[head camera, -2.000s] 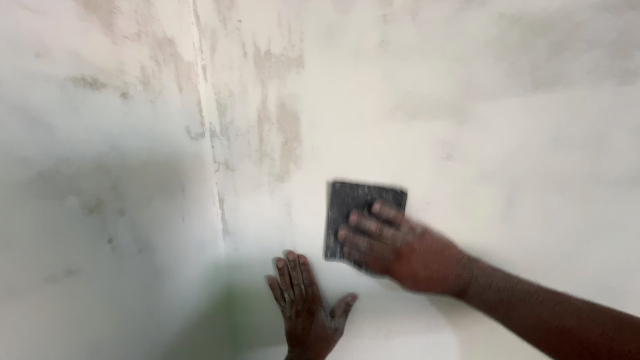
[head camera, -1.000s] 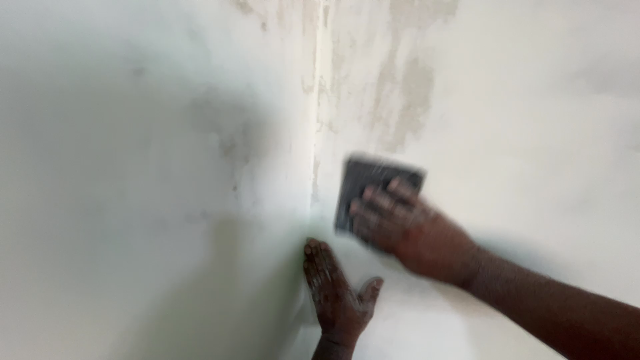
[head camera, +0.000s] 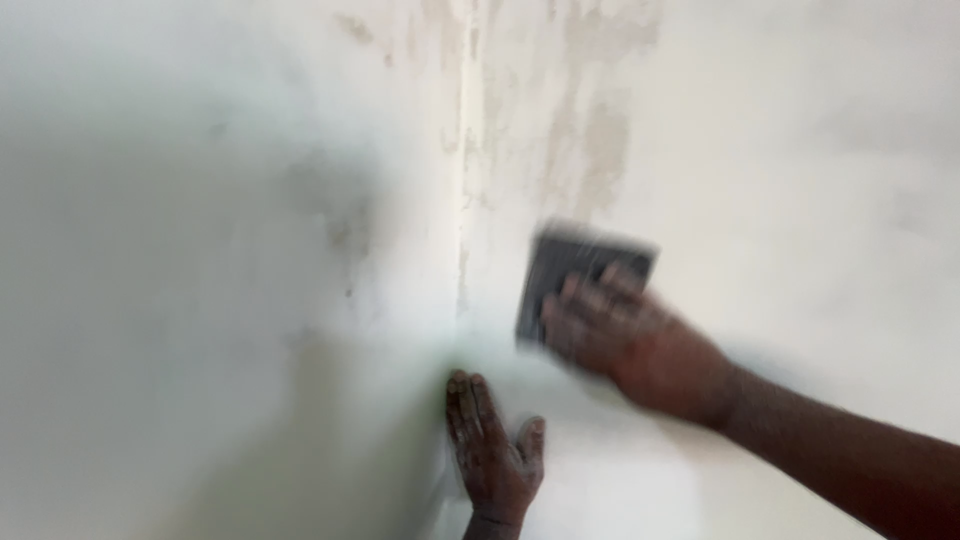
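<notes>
A dark, square sheet of sandpaper (head camera: 553, 262) lies against the right-hand wall, blurred at its edges. My right hand (head camera: 626, 334) is pressed flat over it with the fingers spread on its face, pinning it to the plaster. Lower and to the left, my left hand (head camera: 495, 446) rests on the wall close to the inner corner, palm down, thumb apart from the fingers, holding nothing. Pale dust coats the fingers of both hands. Whatever backs the dark sheet is hidden.
Two pale plastered walls meet at a vertical corner (head camera: 463, 187). Beige-grey patches (head camera: 604, 150) mark the right wall above the sheet, and a darker smudge (head camera: 349, 232) shows on the left wall. Soft shadows fall across the lower left.
The view has swung left, so the corner sits nearer the middle. My left hand is now right by the corner; two seconds ago it was farther right of it. The right hand still holds the sheet.
</notes>
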